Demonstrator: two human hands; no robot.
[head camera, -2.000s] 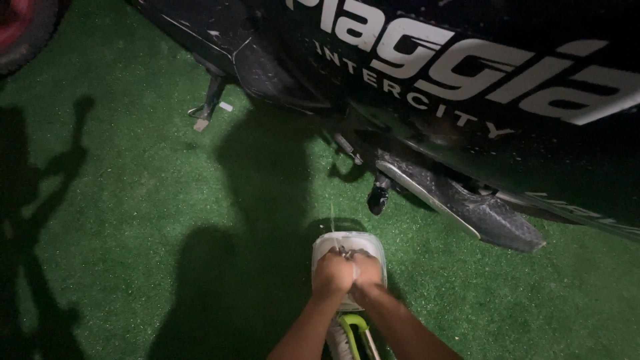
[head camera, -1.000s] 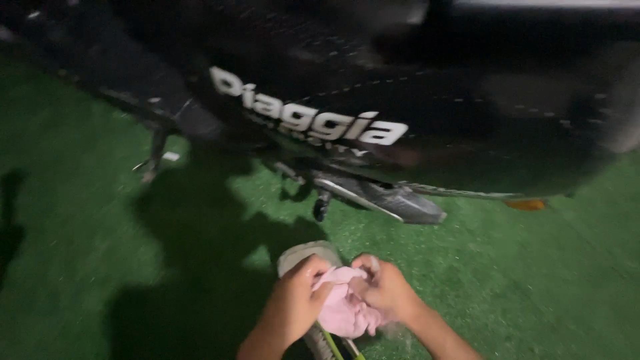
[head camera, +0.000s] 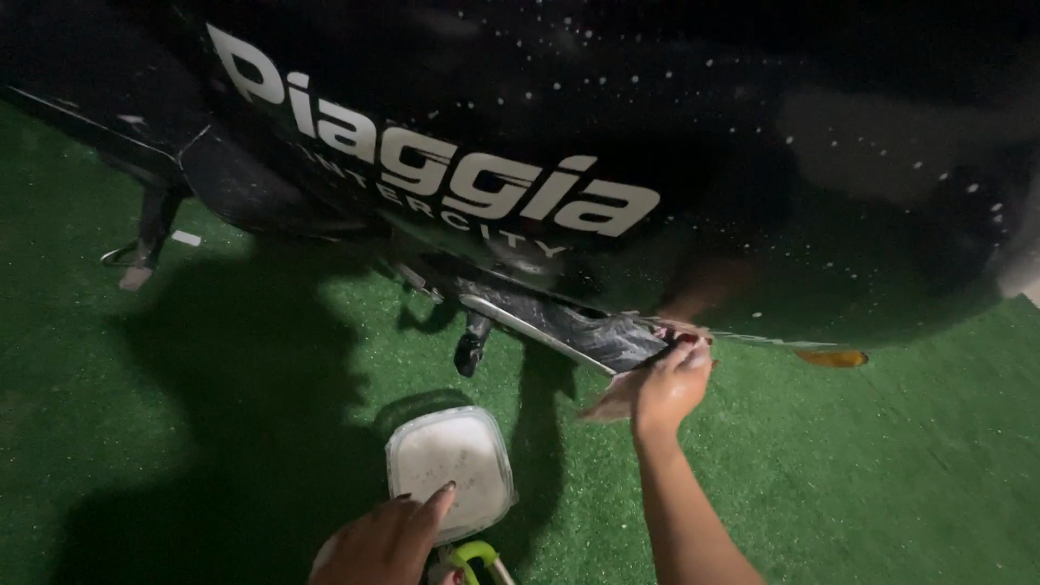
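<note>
My right hand presses a pink cloth against the rear end of the dark exhaust muffler cover, just under the scooter's black body panel. Whitish smears run over the cover. Lower left, my left hand is held over the near edge of a clear plastic tub of whitish, sudsy liquid; nothing shows in its fingers, and part of it is cut off by the frame. Beside that hand lies a green-and-white handled brush, partly out of view.
The scooter fills the upper view, its panel spotted with drops. A kickstand reaches down at left, a black footrest juts out near the tub, and an orange reflector sits low at right. Green artificial turf lies underneath.
Both hands were together at the tub, then on the bunched pink cloth just above it. Now my right hand has carried the cloth to the muffler cover, and my left hand has let it go.
</note>
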